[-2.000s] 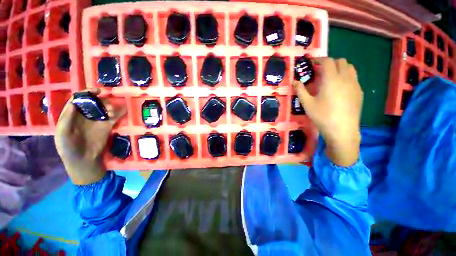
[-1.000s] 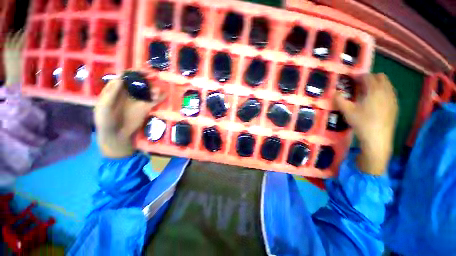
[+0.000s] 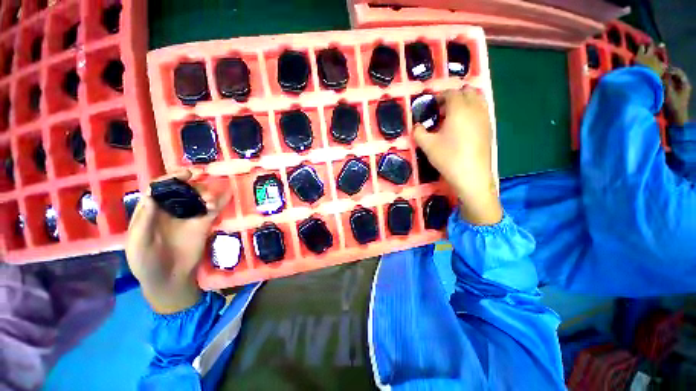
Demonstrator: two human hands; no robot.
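The pink-red foam tray (image 3: 320, 40) lies in front of me, slightly tilted, with black watch bodies in its square pockets. One watch (image 3: 269, 193) in the third row shows a green and white lit screen. Another (image 3: 226, 250) at the bottom left has a bright white face. My left hand (image 3: 169, 248) holds a dark watch body (image 3: 177, 198) over the tray's left edge. My right hand (image 3: 464, 145) has thumb and fingers around a watch body (image 3: 426, 112) with a bright patch, at the second row's sixth pocket. This hand hides the pockets to its right.
A neighbouring foam tray (image 3: 137, 92) with watches stands close at the left. Stacked foam slabs (image 3: 473, 17) lie behind on the green bench (image 3: 534, 107). Another tray (image 3: 578, 92) and a co-worker in a blue smock (image 3: 641, 191) are at the right.
The view has shifted and turned. My right hand has moved left across the tray, from the rightmost column to the sixth. My left hand still holds its watch at the left edge.
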